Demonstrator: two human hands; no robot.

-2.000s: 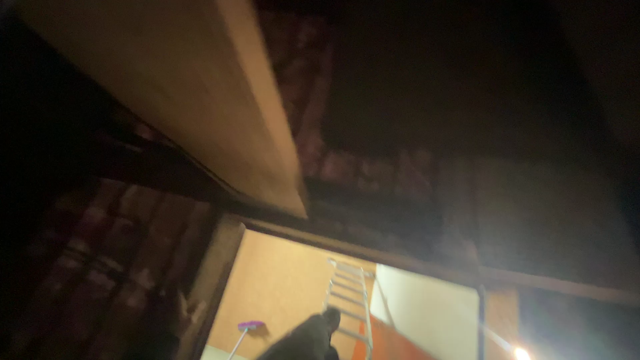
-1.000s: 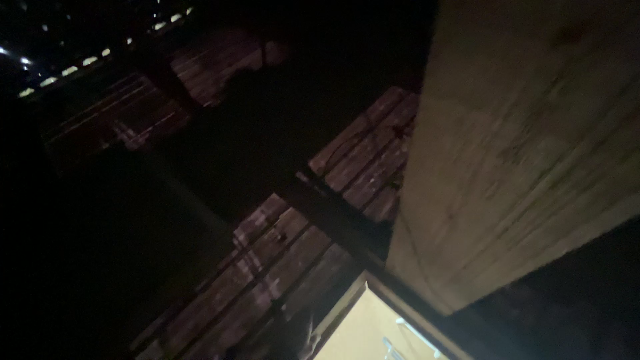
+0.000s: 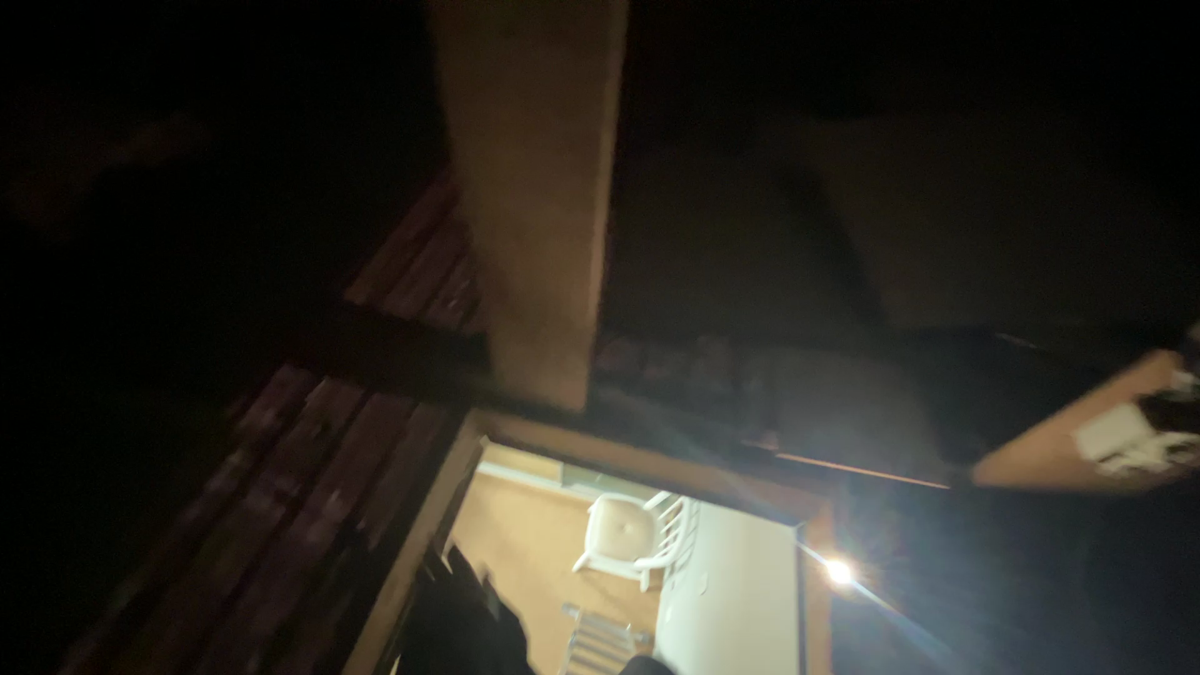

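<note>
Neither of my hands can be made out in the dark. A lit opening with a wooden frame (image 3: 647,459) lies at the bottom, and a room shows below through it. A dark silhouette (image 3: 469,619), perhaps part of my body or clothing, covers its lower left corner; I cannot tell which part. Down in the room are a white chair (image 3: 626,530) with a pale seat and the top of a metal ladder (image 3: 600,642). A wide wooden board or beam (image 3: 539,206) comes down from the top to near the frame.
Dark reddish planks or slats (image 3: 309,469) lie left of the opening. A bright lamp (image 3: 839,571) shines at its right edge. Further right is a wooden piece (image 3: 1059,431) with a blurred white object (image 3: 1116,439) by it. The surroundings are very dark.
The view has swung a lot. The chair and the bright lamp now show, which the frame one second ago did not show. A purple-headed broom or mop, seen two seconds ago, is out of view.
</note>
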